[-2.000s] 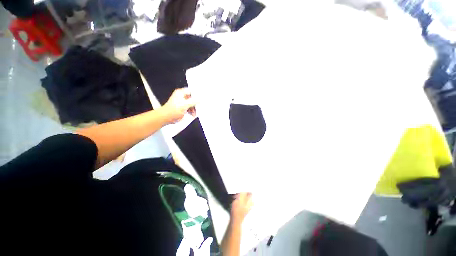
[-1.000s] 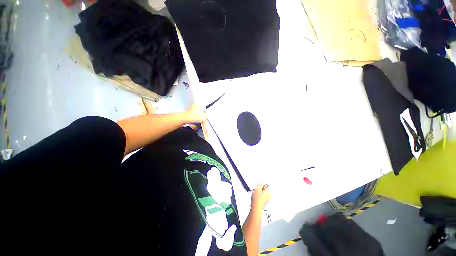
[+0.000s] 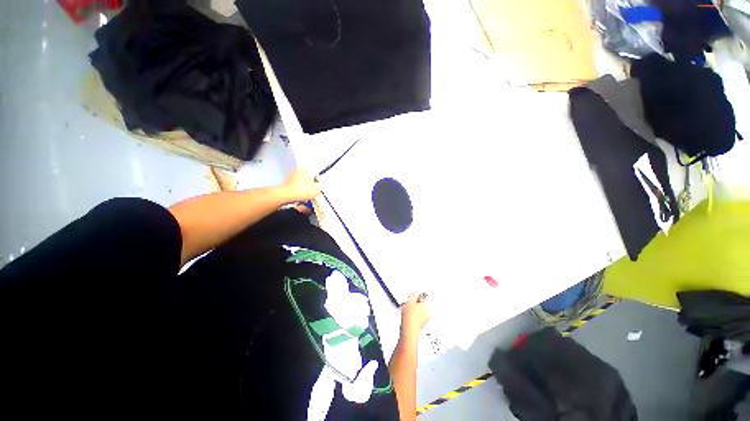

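Note:
The white marking template (image 3: 460,205) lies flat on the white table and blends into it. Black cloth shows through its oval hole (image 3: 392,205). A thin black panel edge (image 3: 359,249) shows along its near side, and a black sliver (image 3: 338,159) at its left corner. My left hand (image 3: 301,187) pinches the left corner. My right hand (image 3: 414,312) is at the near right corner with fingers closed on the edge; a tiny dark spot shows at its fingertips. Whether each grip includes the cloth is hidden.
A black marked panel (image 3: 354,74) lies beyond the template. A black garment bundle (image 3: 185,78) sits on brown card at left. Brown paper (image 3: 543,41) and a long black piece (image 3: 621,173) lie at the far side. A small red item (image 3: 491,281) is on the table. Yellow cloth (image 3: 670,263) hangs at right.
The template, earlier spread high and wide across the view, now lies flat and the marked panel is uncovered. A thin dark line near the red item is gone. Both hands stay at the near edge.

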